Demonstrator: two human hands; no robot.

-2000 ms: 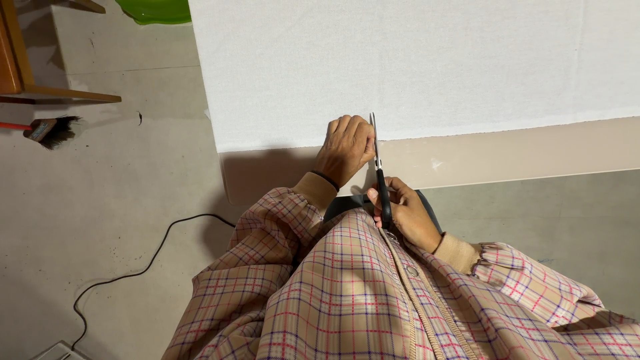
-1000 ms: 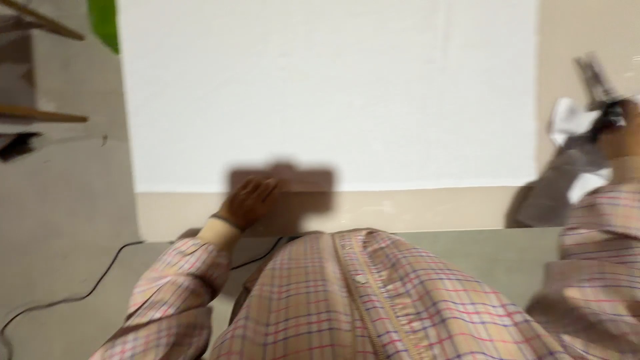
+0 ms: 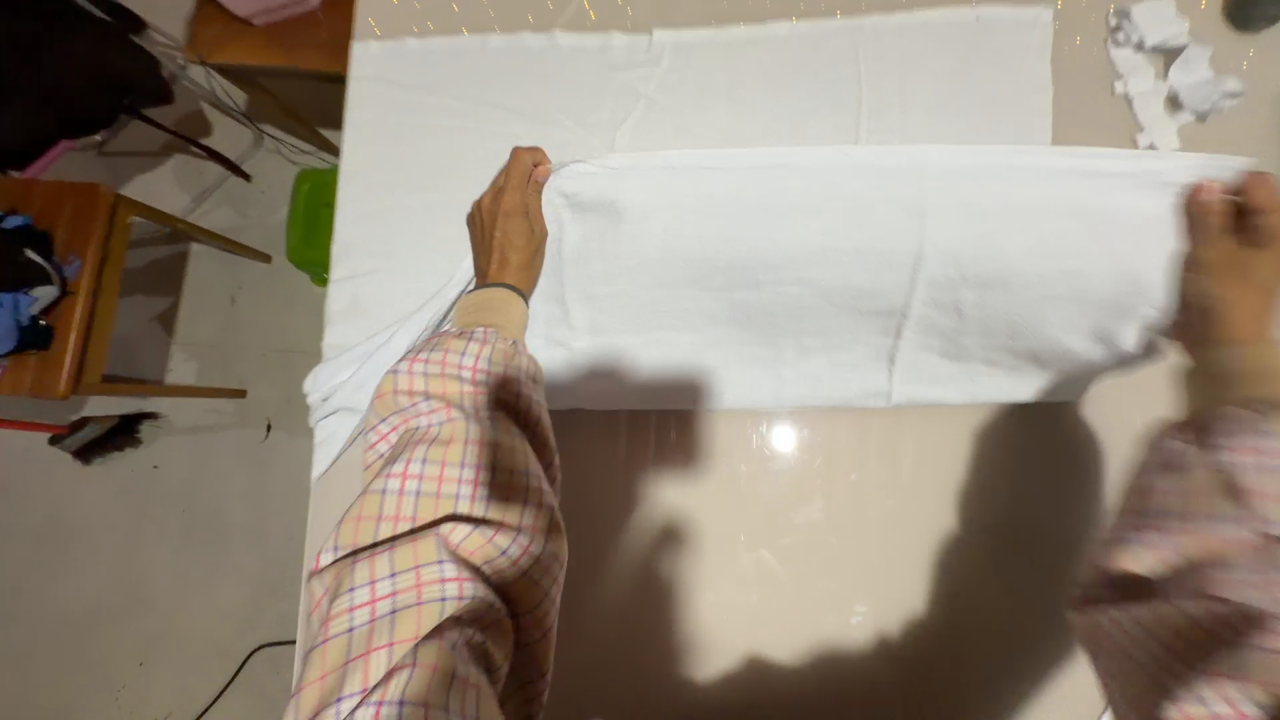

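Note:
A white cloth point(image 3: 740, 270) is stretched above the glossy beige table point(image 3: 830, 560), its near part lifted and folded back over the part lying flat behind. My left hand point(image 3: 510, 220) grips the cloth at the left end of the raised edge, fingers closed on it. At the far right, my right hand point(image 3: 1230, 250) is blurred and holds the other end of that edge. Some of the cloth bunches under my left forearm and hangs at the table's left edge. The scissors are not in view.
Crumpled white scraps point(image 3: 1160, 80) lie at the table's back right, near a dark object point(image 3: 1252, 12). Left of the table are a green plastic container point(image 3: 312, 225), a wooden stool point(image 3: 90, 290) with clothing on it, a brush point(image 3: 105, 435) and a black cable point(image 3: 240, 665) on the floor.
Two seconds ago the cloth lay flat and my right hand held black-handled scissors. Now both hands hold the cloth's edge, raised and drawn back from the table's near side. The view has shifted.

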